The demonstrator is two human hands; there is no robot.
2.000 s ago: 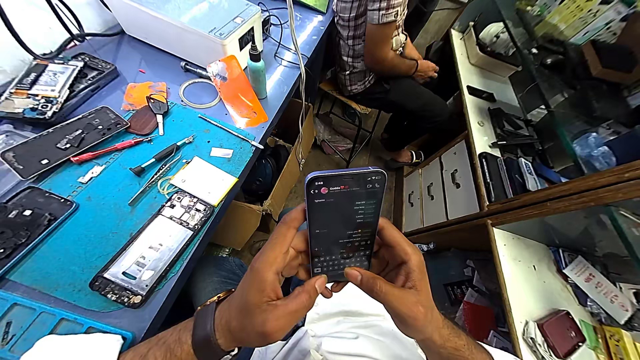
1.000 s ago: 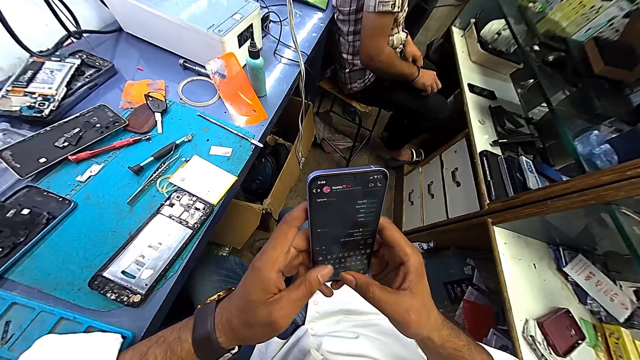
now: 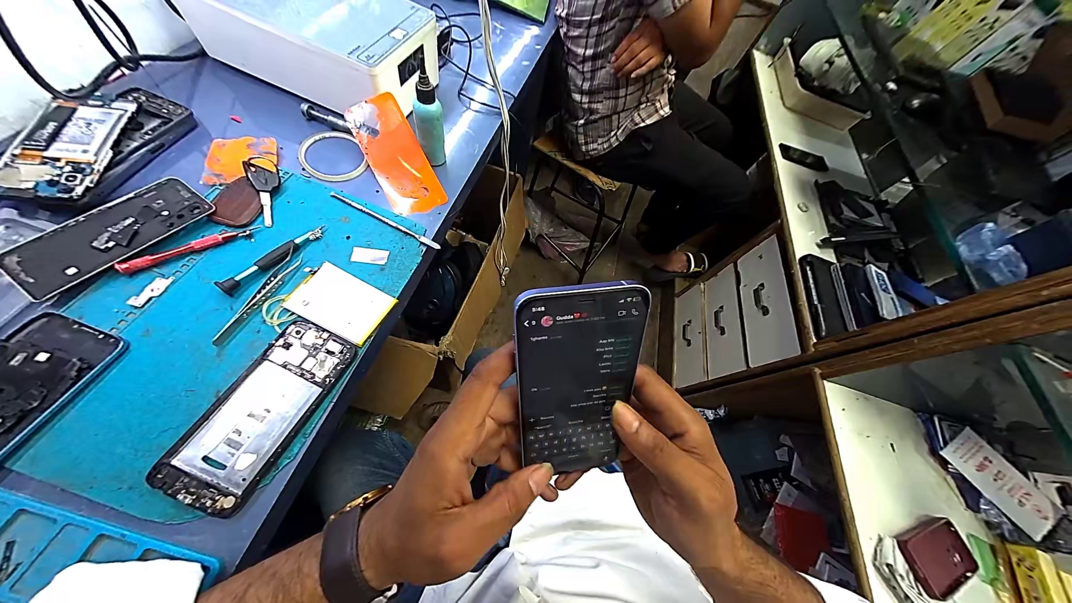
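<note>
Between both hands a smartphone (image 3: 578, 377) with a purple edge is held upright over my lap, its lit dark screen showing a chat and a keyboard. My left hand (image 3: 469, 477), with a watch strap at the wrist, grips its left side, the thumb by the bottom corner. Along the right side my right hand (image 3: 674, 456) holds it, the thumb over the screen's lower right. On the teal mat (image 3: 92, 452) to the left lie an opened phone chassis (image 3: 251, 419), a white battery-like pack (image 3: 339, 301), tweezers (image 3: 255, 301), a screwdriver (image 3: 268, 261) and a red pen-like tool (image 3: 184, 251).
Phone housings (image 3: 105, 234) lie at the far left near a blue parts tray (image 3: 109, 532). A white machine (image 3: 335, 50), a green bottle (image 3: 429, 121) and an orange sheet (image 3: 398, 155) stand or lie behind. Another person (image 3: 620, 92) sits beyond the desk; drawers (image 3: 724, 322) and glass shelves are at right.
My right thumb has moved up from the phone's bottom edge to the right side of its screen. The seated person's hand has risen from the lap to the other arm.
</note>
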